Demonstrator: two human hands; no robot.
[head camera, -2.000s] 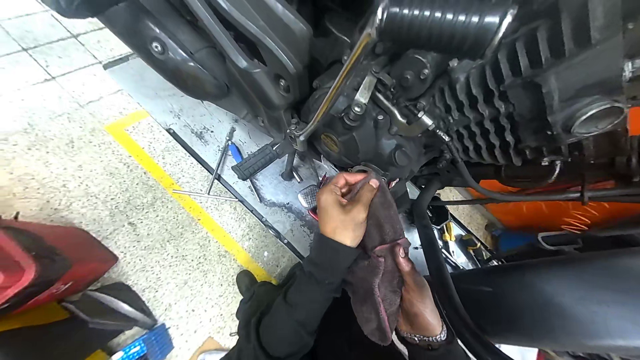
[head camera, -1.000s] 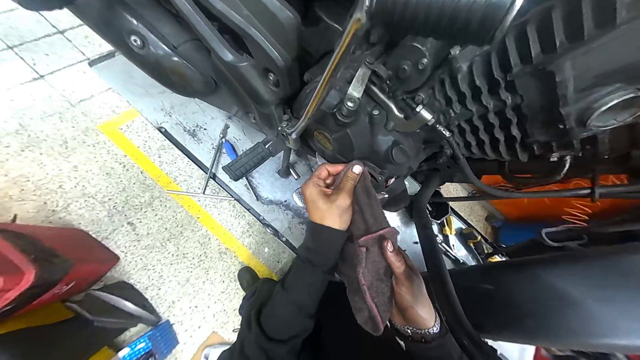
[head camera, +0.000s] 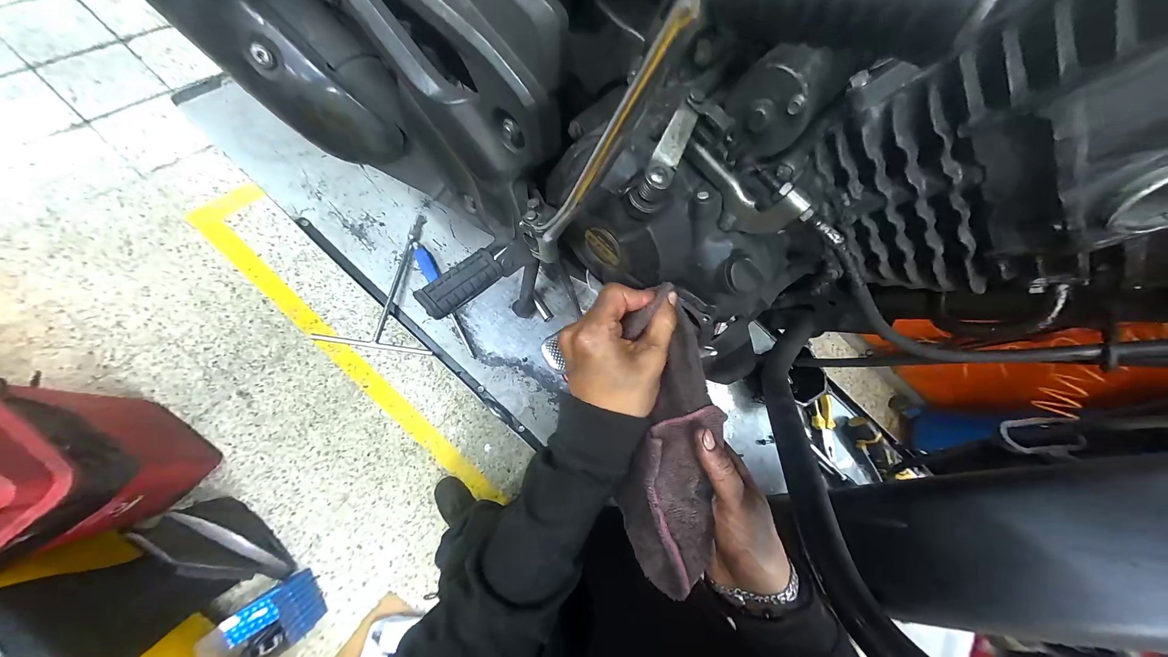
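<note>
A dark purplish-brown cloth (head camera: 680, 493) with a pink seam hangs between my hands, just below the motorcycle's engine cover (head camera: 639, 246). My left hand (head camera: 616, 351) pinches its upper end between thumb and fingers. Lower down, my right hand (head camera: 744, 520), with a metal bracelet at the wrist, holds the cloth from the right side; most of its fingers are hidden behind it. Left of my hands is the rubber footpeg (head camera: 461, 283). The finned engine cylinder (head camera: 903, 201) is at the upper right.
A T-handle wrench (head camera: 392, 301) and a blue-handled screwdriver (head camera: 426, 265) lie beside the footpeg at the metal platform's edge (head camera: 365, 285). Yellow-handled pliers (head camera: 824, 415) sit in a tray right of the frame tube (head camera: 794, 438). A red plastic-like object (head camera: 100, 465) stands at the left.
Both hands keep hold of the cloth below the engine cover. Its lower part now hangs with the pink seam facing the camera.
</note>
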